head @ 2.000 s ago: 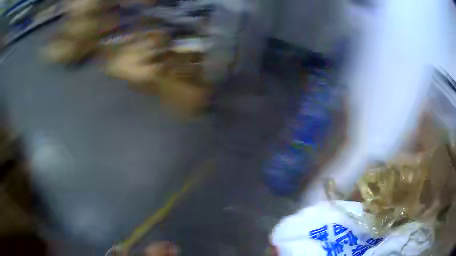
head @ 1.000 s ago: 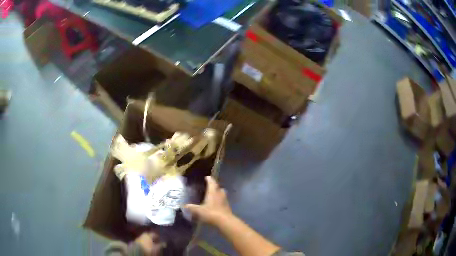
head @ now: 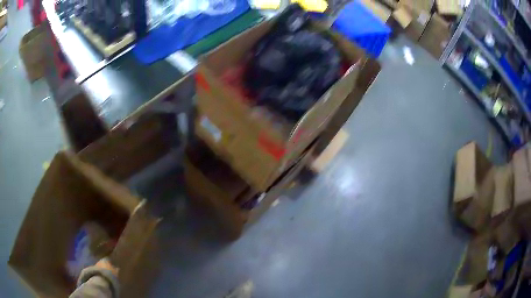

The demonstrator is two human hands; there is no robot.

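Note:
An open brown carton point(head: 43, 212) stands at the lower left. A white bag with blue print point(head: 84, 247) lies deep inside it, blurred. My left hand point(head: 106, 268), with a grey sleeve at the wrist, is low at the carton's near right wall. It is small and blurred, and its fingers are mostly hidden, so its grip cannot be told. My right hand is out of the picture.
A carton with red tape marks point(head: 233, 139) holds a black plastic bag point(head: 297, 70), on top of another carton point(head: 212, 201). Behind are the green-topped bench point(head: 224, 35) and a blue crate point(head: 364, 29). Shelving and small cartons point(head: 470, 180) stand right.
The view has swung right, so the carton with the white bag now sits further left and the black bag's carton is nearer the middle. My right hand has left the picture.

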